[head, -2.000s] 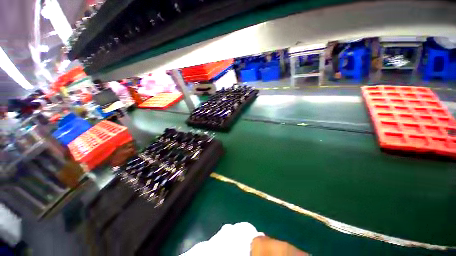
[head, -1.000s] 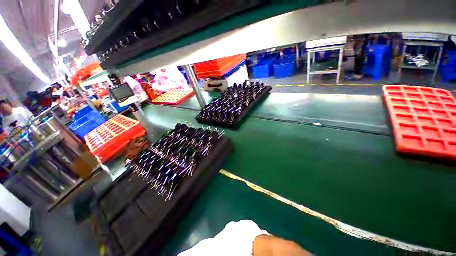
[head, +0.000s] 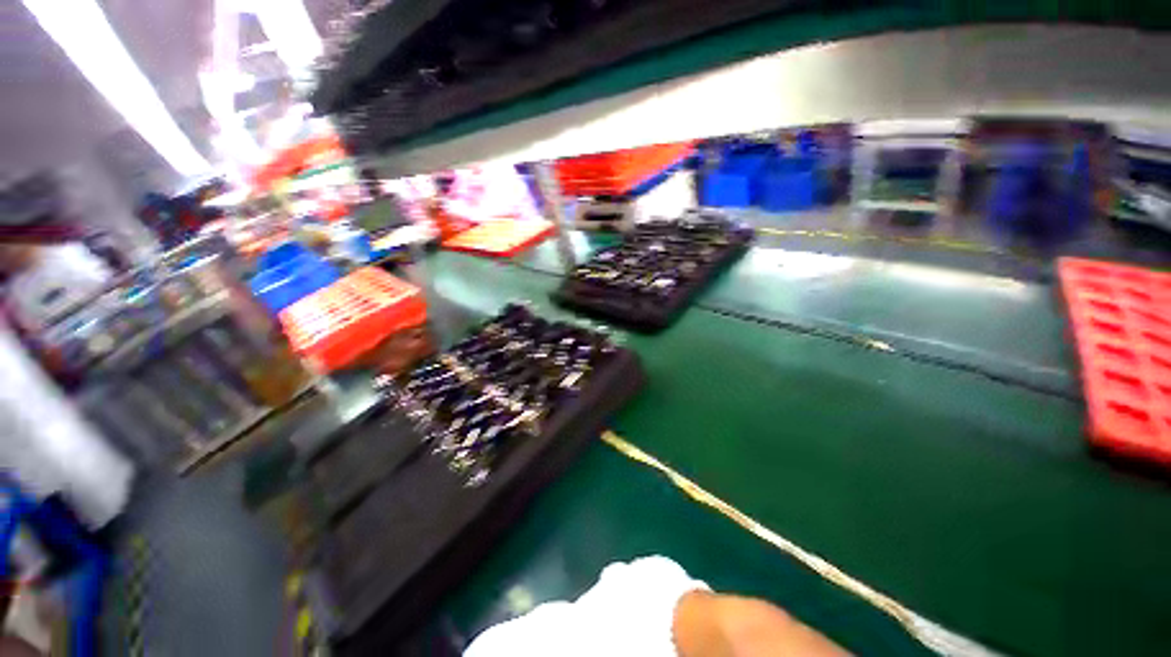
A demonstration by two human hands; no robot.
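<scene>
A black foam tray (head: 424, 526) lies on the green bench at left of centre. Several small black parts with shiny metal ends (head: 494, 385) stand on its far half; its near half is bare. A second black foam tray (head: 655, 302) filled with such parts lies beyond it. My left hand (head: 751, 629), with a white sleeve (head: 591, 616), shows at the bottom edge. Only its back part is in view; the fingers are cut off, so I cannot tell what it holds. It appears to be the left by the sleeve's direction. My right hand is out of the picture.
A red-orange grid tray (head: 1117, 353) lies on the bench at the right. An overhead shelf (head: 771, 84) crosses the top. Red-orange trays (head: 353, 315) are stacked at the left, near blue bins (head: 289, 276). A yellowish strip (head: 771, 539) runs along the green bench.
The view has turned to the left, so the trays and bench sit further right in the picture. The hand still shows at the bottom edge. The parts look unchanged, though blurred.
</scene>
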